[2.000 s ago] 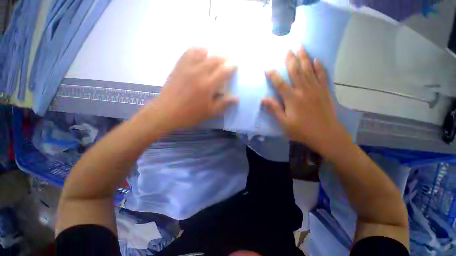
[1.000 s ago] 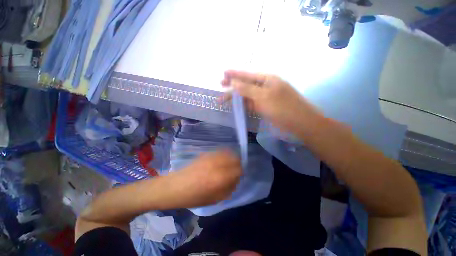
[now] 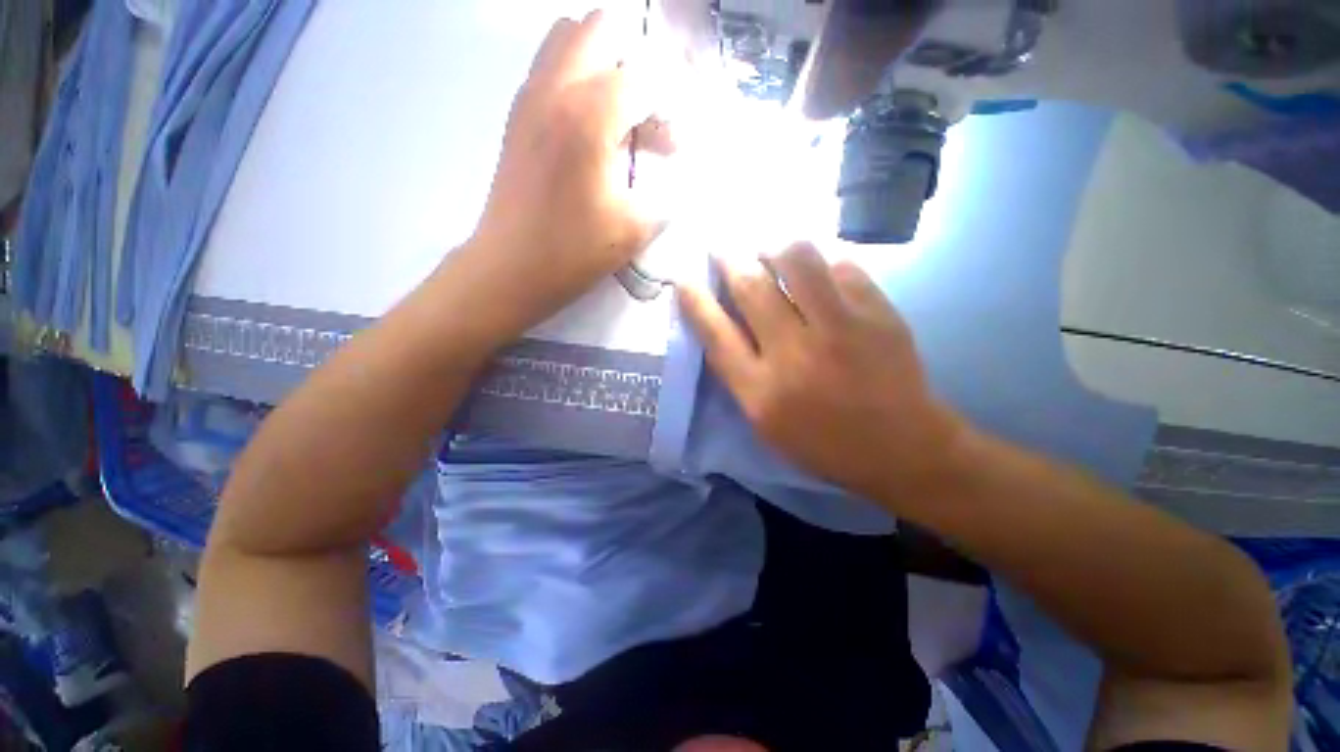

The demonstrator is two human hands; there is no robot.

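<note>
A light-blue panel (image 3: 1017, 279) lies right of the needle area and hangs over the table's front edge. A narrow light-blue strip (image 3: 678, 394) runs along its left edge. My right hand (image 3: 830, 353) lies palm down on the panel with fingers a little apart, its forefinger beside the strip. My left hand (image 3: 566, 169) is left of the needle area, fingers bent towards the glare. The glare hides the needle, the presser foot and what the left fingertips touch.
The machine's grey ribbed knob (image 3: 888, 169) stands above my right hand. Long blue strips (image 3: 221, 132) hang at the table's left. Folded blue cloth (image 3: 588, 551) lies in the lap. A blue basket (image 3: 140, 492) is below left. A grey ruler band (image 3: 279, 335) follows the front edge.
My left hand has risen from below the table edge, where it held the strip's end, to the needle area. My right hand has moved onto the panel. The strip now lies along the panel's edge.
</note>
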